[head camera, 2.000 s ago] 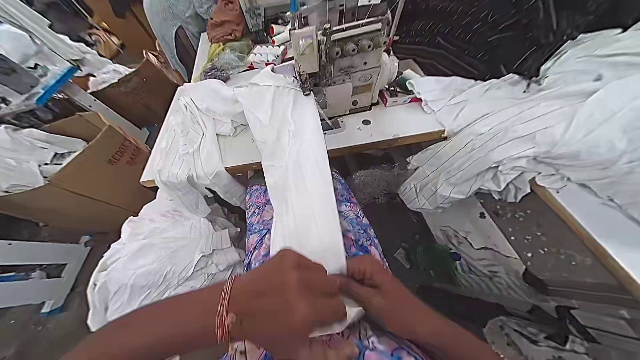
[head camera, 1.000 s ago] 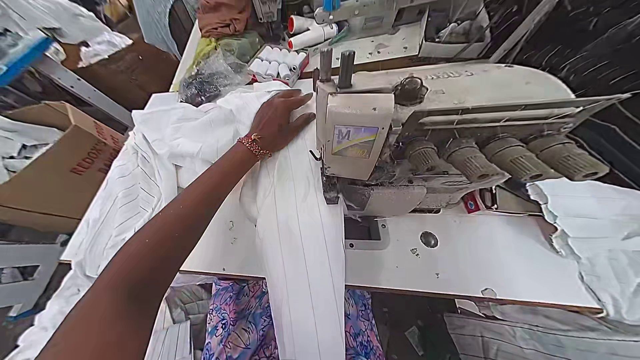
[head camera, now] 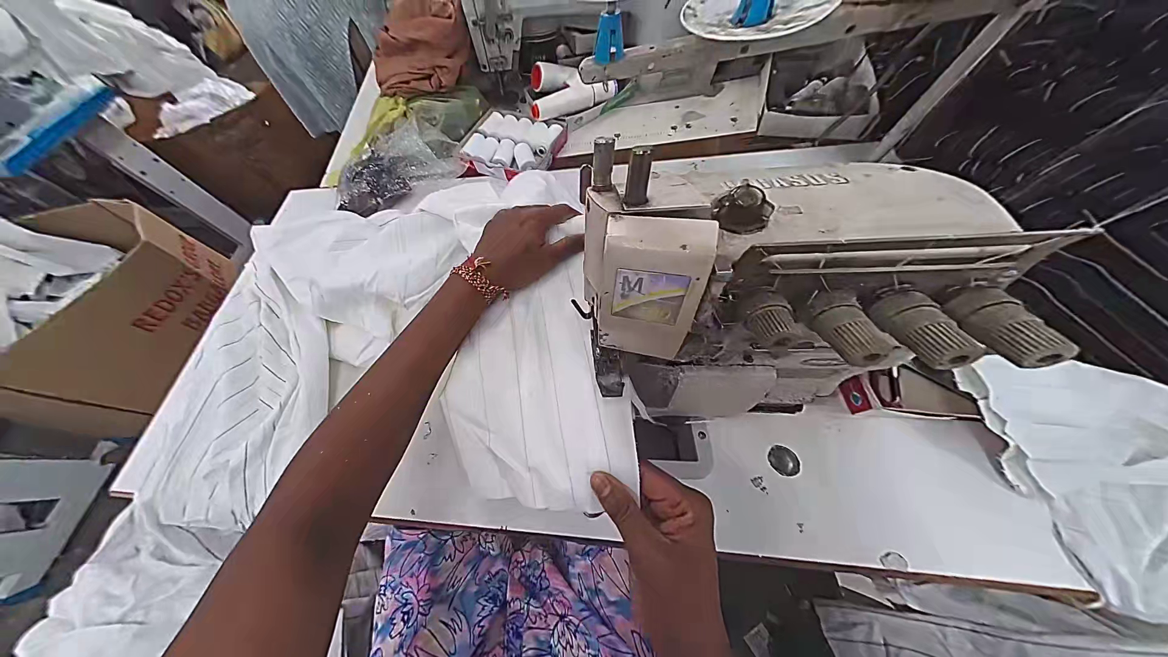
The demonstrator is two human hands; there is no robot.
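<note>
White pinstriped fabric (head camera: pixel 529 411) lies over the white machine table (head camera: pixel 894 493), its right edge under the presser foot (head camera: pixel 609 372) of an overlock sewing machine (head camera: pixel 657 274). My left hand (head camera: pixel 525 246) rests on the cloth left of the machine head, fingers a little apart and pointing toward the machine. Near the front table edge, my right hand (head camera: pixel 662 520) pinches the cloth's lower right corner between thumb and fingers. A loose thread or scrap hangs beside the foot. More white striped cloth (head camera: pixel 246 365) drapes off the table's left side. The needle is hidden.
A box of white thread spools (head camera: pixel 513 141) and plastic bags (head camera: pixel 392 164) stand behind the cloth. At left is a cardboard box (head camera: pixel 119 319) holding fabric. White fabric (head camera: pixel 1086 456) lies at the right end of the table. A second sewing machine (head camera: pixel 630 68) is behind.
Two seconds ago both hands held the cloth over the lap; one second ago the left hand was on it by the machine. The right hand has since come into view, gripping the near corner.
</note>
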